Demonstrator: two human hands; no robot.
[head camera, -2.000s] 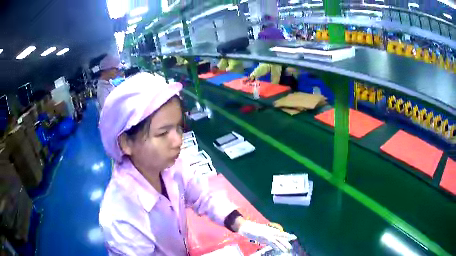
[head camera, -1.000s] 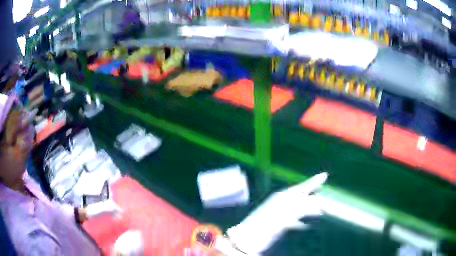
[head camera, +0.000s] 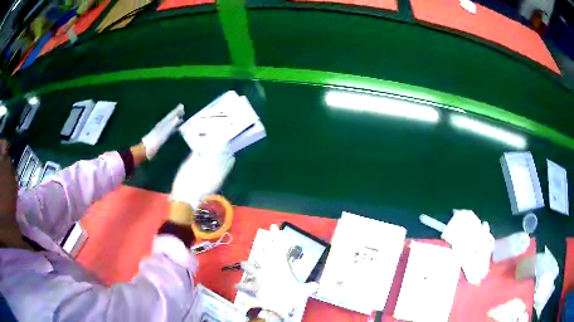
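A black-framed tablet (head camera: 306, 251) shows a picture on its screen and lies tilted over the red-orange mat, left of a large white box (head camera: 362, 261). My left hand (head camera: 277, 280), in a white glove, is at the tablet's left side and lower edge and seems to grip it. The glove is blurred against white items, so the fingers are partly unclear. My right hand cannot be made out in the picture.
Another person's gloved hands (head camera: 202, 176) reach to a white box stack (head camera: 223, 122) on the green belt. Tape roll (head camera: 212, 217), second white box (head camera: 428, 283), cloth heap (head camera: 469, 242), bottle (head camera: 511, 246) and open box (head camera: 522, 182) lie around.
The view has swung down and right onto the mat and boxes. The gloved hand stretched over the belt earlier no longer shows there. The other person's hands now reach to the white box stack.
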